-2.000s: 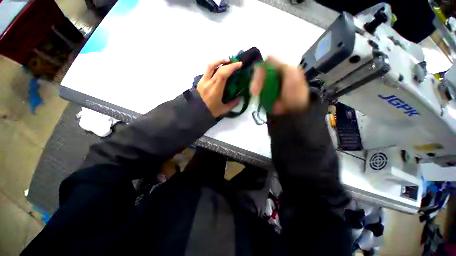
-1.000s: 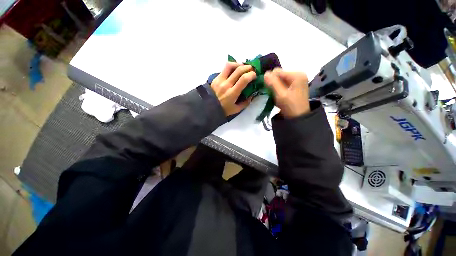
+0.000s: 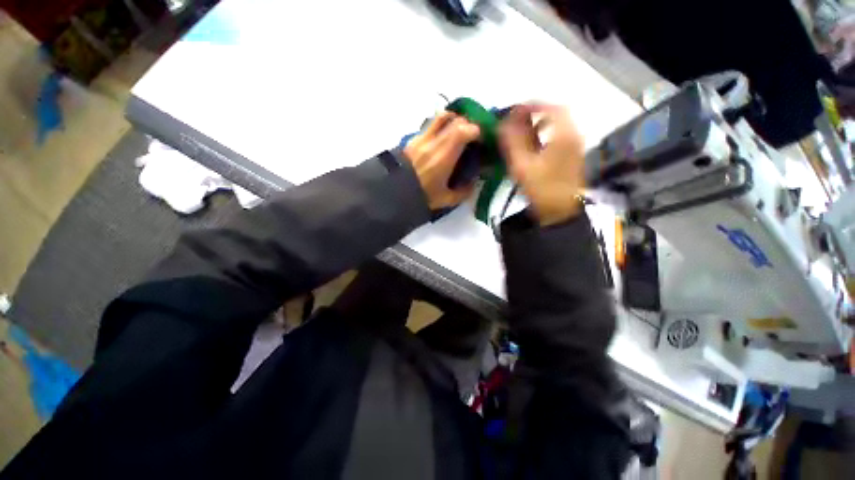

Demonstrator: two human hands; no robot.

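My left hand (image 3: 441, 157) grips a dark bundle of cut pieces (image 3: 465, 169) over the white table, with its fingers on the bundle's left side. A green tie strip (image 3: 480, 119) arches over the top of the bundle, and one end hangs down on its near side. My right hand (image 3: 546, 161) is blurred at the bundle's right side, with its fingers at the green strip. Whether the strip is knotted cannot be seen.
The white table (image 3: 309, 84) has a ruler-marked front edge. The sewing machine (image 3: 741, 206) stands close to the right of my right hand. An orange-handled tool (image 3: 620, 242) and a dark keypad object (image 3: 641, 269) lie beside it. A dark item (image 3: 456, 11) lies at the table's back.
The green strip now arches higher over the bundle, near the left fingers. Both hands stay at the bundle, and my right hand is still moving at its right side. The view has shifted slightly.
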